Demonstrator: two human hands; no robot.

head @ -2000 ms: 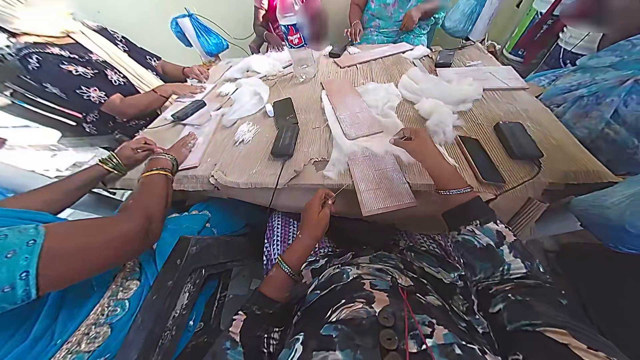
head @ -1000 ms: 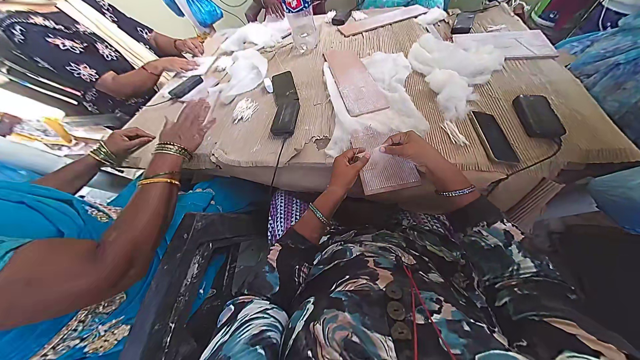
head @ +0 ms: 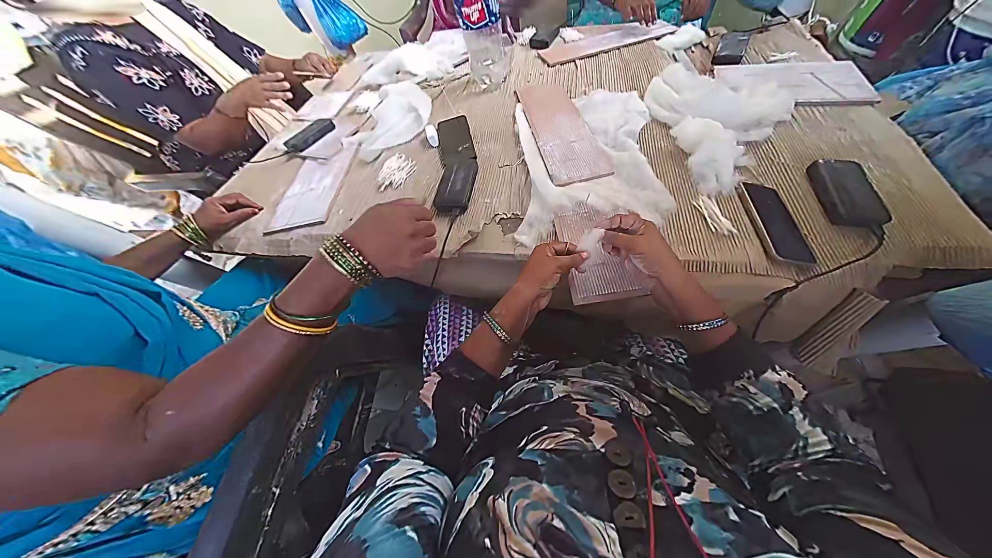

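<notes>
A small tuft of white cotton (head: 593, 242) is pinched between the fingertips of my left hand (head: 549, 267) and my right hand (head: 632, 242). Both hands are above a ridged board (head: 608, 280) at the table's near edge. Just beyond them, a sheet of cotton (head: 655, 190) lies under a second ridged board (head: 562, 133). Loose cotton (head: 709, 155) rests to the right, with thin white cotton wicks (head: 714, 215) below it. Another little pile of wicks (head: 396, 171) sits to the left.
A phone (head: 777, 223) and a black corded case (head: 849, 194) lie to the right. An opened black case (head: 456, 167) is left of the boards; a plastic bottle (head: 488, 54) stands behind. A co-worker's hand (head: 399, 236) is close on the left. Other people sit around the corrugated-cardboard-covered table (head: 480, 232).
Two seconds ago my hands were apart; they came together over the near board and now hold the cotton tuft. The co-worker's nearer hand has moved right, toward mine.
</notes>
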